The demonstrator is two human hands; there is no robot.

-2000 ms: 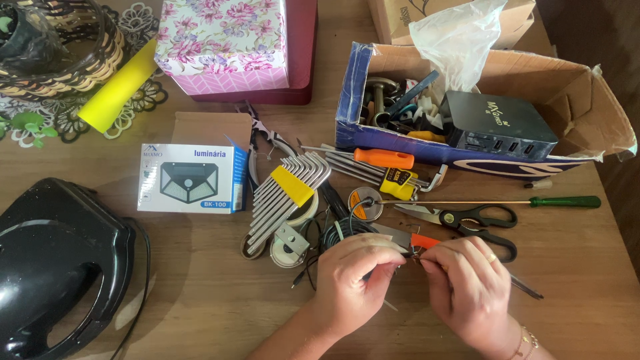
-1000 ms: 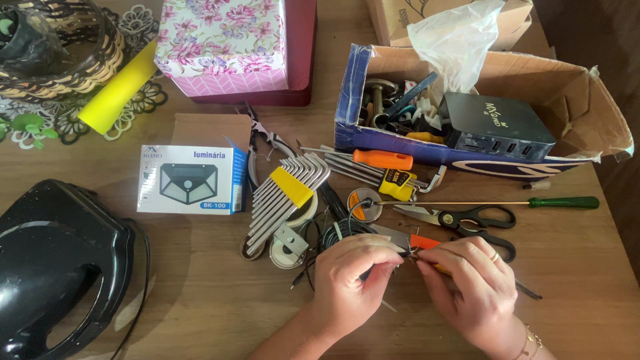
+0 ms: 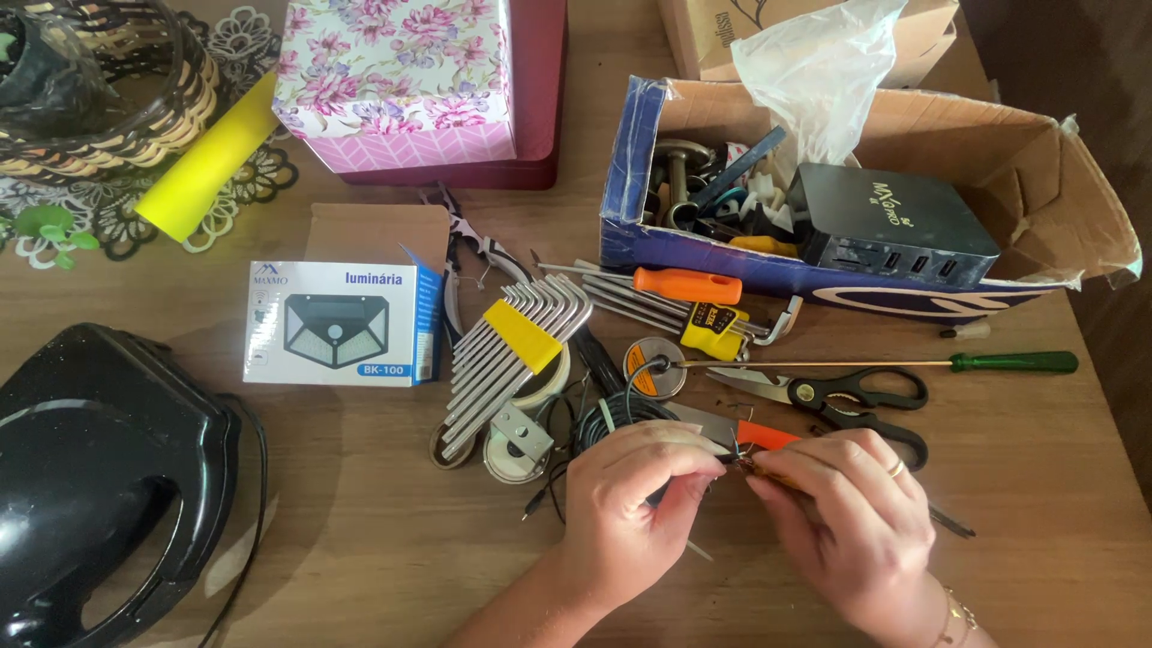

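My left hand (image 3: 634,495) pinches a dark cable end between thumb and fingertips, at the lower middle. Facing it, my right hand (image 3: 846,513) has its fingertips closed on thin wires (image 3: 742,457) at the same spot; something yellowish shows under its fingers, too hidden to name. Just beyond the hands lie a knife with an orange handle (image 3: 765,435) and a coil of black cable (image 3: 621,409). Kitchen scissors (image 3: 814,392) with black handles rest above my right hand. A hex key set in a yellow holder (image 3: 522,336) lies to the upper left of my left hand.
An open cardboard box (image 3: 702,247) holds hardware and a black TV box (image 3: 900,220). Before it lie an orange-handled screwdriver (image 3: 688,285), more hex keys (image 3: 715,328) and a green-handled screwdriver (image 3: 1012,362). Pliers (image 3: 486,243), a lamp carton (image 3: 337,324) and a black appliance (image 3: 99,477) are farther left.
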